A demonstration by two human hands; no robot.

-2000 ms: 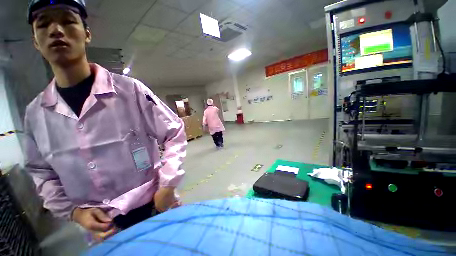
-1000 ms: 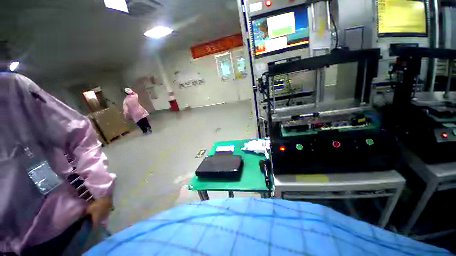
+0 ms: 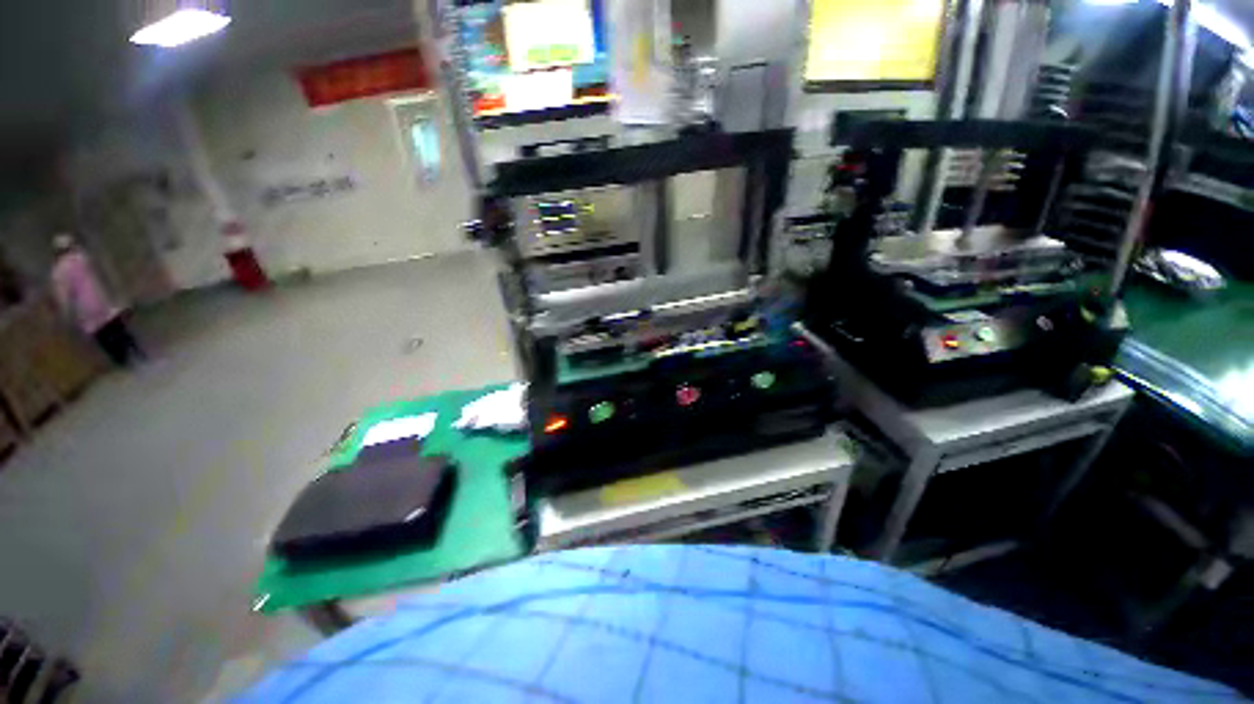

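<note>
Neither of my hands is in view; only my blue checked clothing shows at the bottom. A dark flat case (image 3: 365,505) lies on the small green-matted table (image 3: 481,481). A white paper sheet (image 3: 400,429) and a loose white heap (image 3: 495,409) lie behind it on the mat. To the right stands a black test fixture (image 3: 688,437) with an open press frame and lit red and green buttons. A circuit board (image 3: 660,338) lies in its bed. The picture is slightly blurred.
A second test fixture (image 3: 963,310) stands further right, beside a green-matted bench (image 3: 1210,344). Monitors (image 3: 875,41) shine above the fixtures. A person in pink (image 3: 90,299) is far off at the left, near cartons (image 3: 48,365). Grey floor lies left of the small table.
The view has turned to the right. The near person in pink has left the picture at the left. The table and fixture now sit further left, and the second fixture and bench show more.
</note>
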